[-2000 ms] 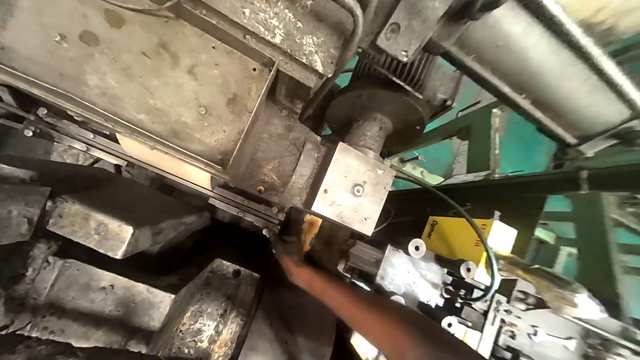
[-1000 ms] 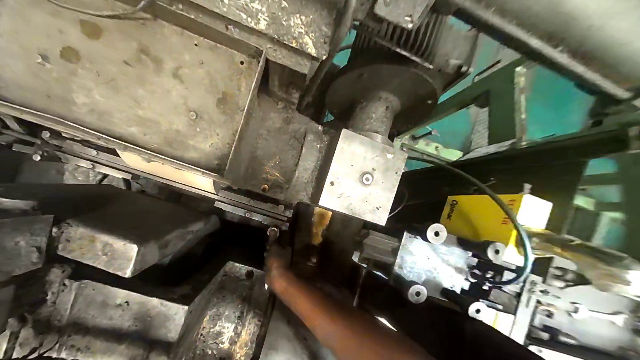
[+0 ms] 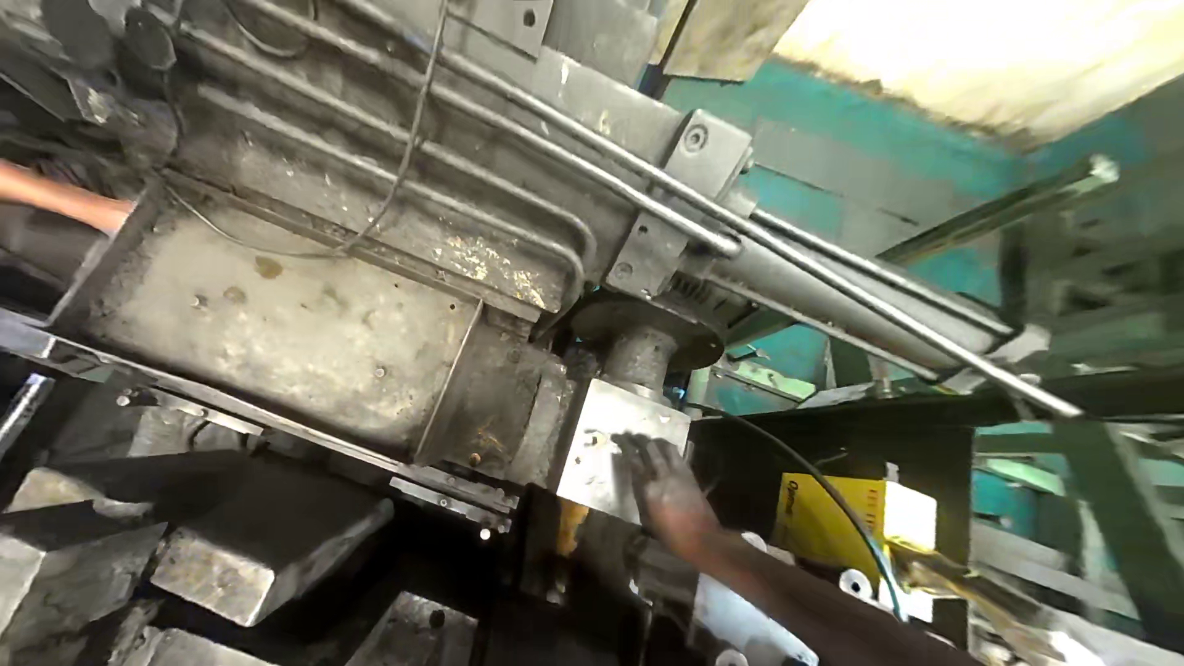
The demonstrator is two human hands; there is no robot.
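Observation:
My right hand (image 3: 671, 490) reaches in from the lower right, blurred, with its fingers apart over the face of a bright square metal block (image 3: 601, 444). It appears to hold nothing; whether the fingertips press on the block is unclear. Behind the block are a short round shaft (image 3: 640, 359) and a dark round flange (image 3: 694, 338). Below the block's lower edge shows a yellowish-brown patch (image 3: 572, 525). A narrow metal bar with bolts (image 3: 453, 495) lies left of the block. My left hand is not in view.
A forearm (image 3: 65, 194), apparently another person's, shows at the far left beside a shallow metal tray (image 3: 305, 324). Heavy metal blocks (image 3: 217, 578) lie lower left. Long rods (image 3: 832, 273) cross the upper right. A yellow box (image 3: 828, 518) and a dark hose (image 3: 814, 453) are at right.
My right hand has moved from the end of the bolted bar, below and left of the square block, onto or over the block's face. The view has shifted, showing more of the upper machine.

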